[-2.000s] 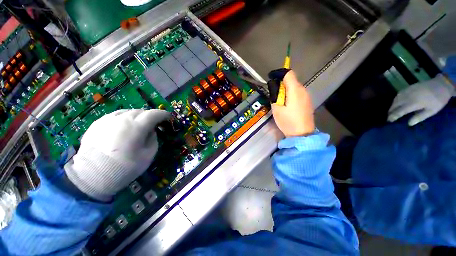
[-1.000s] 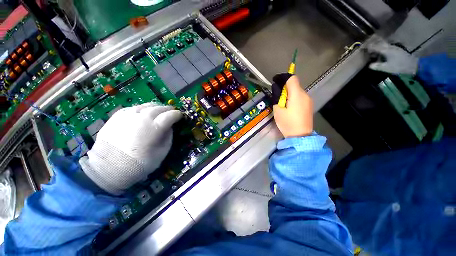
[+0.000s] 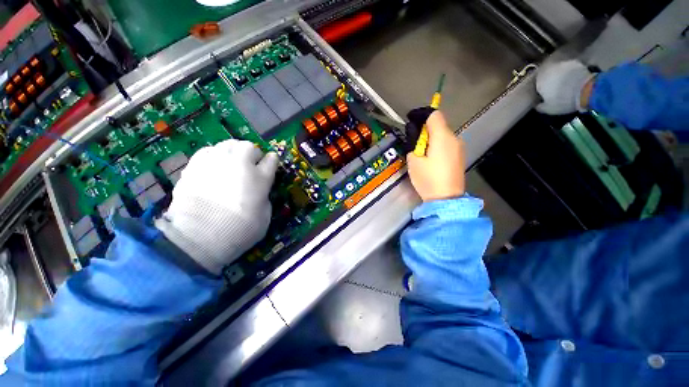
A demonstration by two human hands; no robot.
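A large green circuit board (image 3: 215, 125) lies in a pale metal-edged frame in front of me. It carries grey rectangular blocks (image 3: 283, 97) and orange-copper coils (image 3: 336, 134). My left hand (image 3: 223, 200), in a white knit glove, rests low over the middle of the board with its fingertips among small parts. Whether its fingers pinch anything is hidden. My bare right hand (image 3: 438, 160) is closed around a slim yellow and black tool (image 3: 436, 102) above the board's right corner. The tool's thin green tip points up and away from the board.
A metal rail (image 3: 302, 283) runs along the board's near side. A second board (image 3: 29, 85) with copper coils lies at the far left, beside red material. A red-orange bar (image 3: 346, 27) is behind the frame. At right, a neighbour's white-gloved hand (image 3: 563, 87) is at the rail above green-striped dark equipment.
My left hand has moved up and right over the board. My right hand still holds the tool in nearly the same place. The neighbour's gloved hand has moved up to the rail.
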